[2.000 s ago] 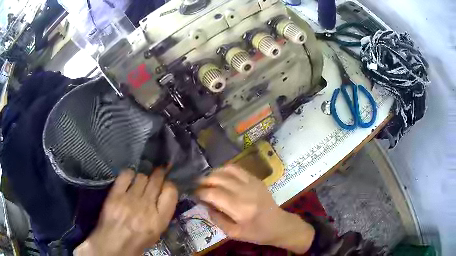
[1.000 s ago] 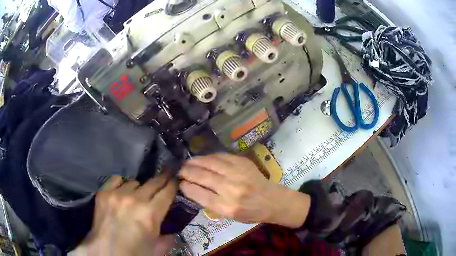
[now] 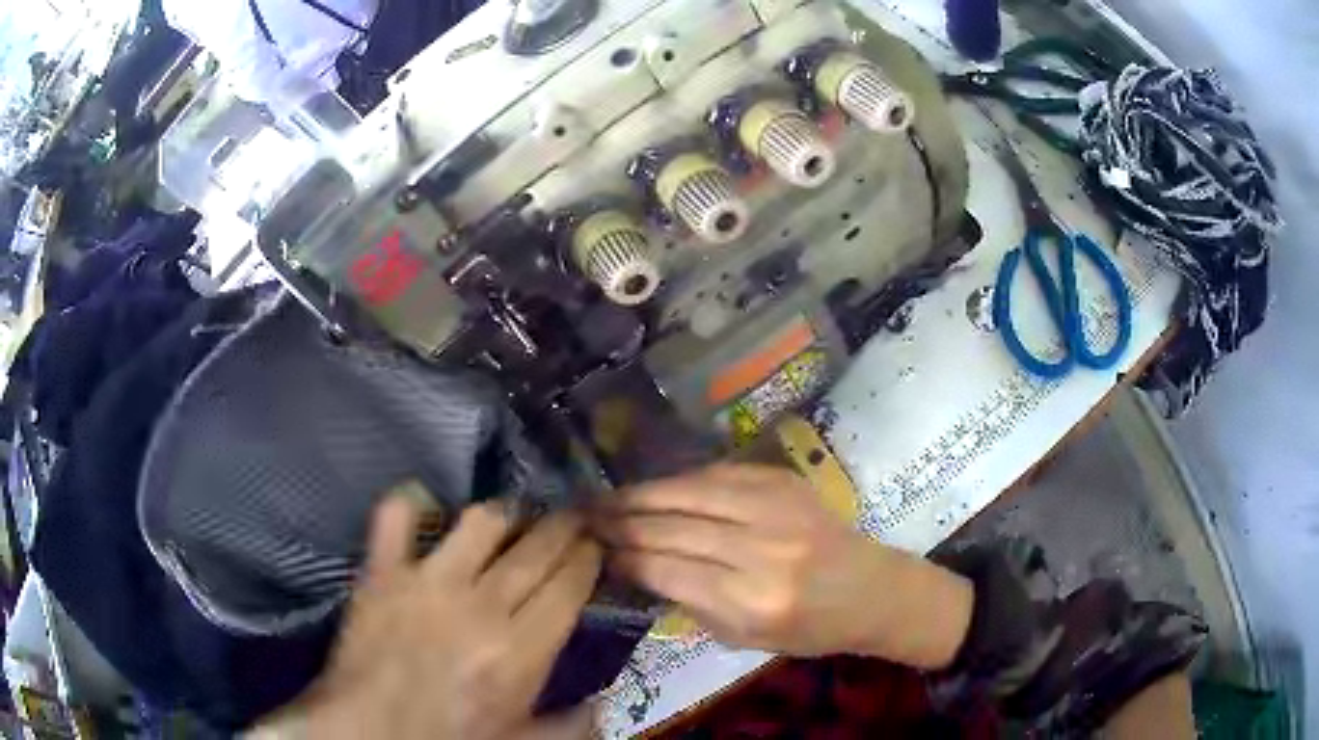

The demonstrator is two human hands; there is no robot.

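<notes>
Grey striped fabric [image 3: 289,463] lies as an open curved shape with a pale rim, left of the overlock machine [image 3: 579,130]. The navy garment [image 3: 87,492] lies around and under it. My left hand [image 3: 463,614] rests on the grey fabric's lower right part, fingers bent over the cloth and slightly blurred. My right hand [image 3: 767,557] lies just right of it, fingertips at the fabric edge before the presser foot area [image 3: 506,311]. The cloth under my fingertips is mostly hidden.
Blue-handled scissors [image 3: 1063,304] lie right of the machine, with dark green handles [image 3: 1034,72] behind. A black-and-white fabric strip bundle [image 3: 1179,159] sits at the right. A yellow frame [image 3: 822,470] is partly behind my right hand. The table's ruler edge [image 3: 984,463] runs diagonally.
Since one second ago both hands appear further right, as do the machine and scissors. The grey fabric shows its stripes again and its open shape has shifted. My right sleeve remains in view.
</notes>
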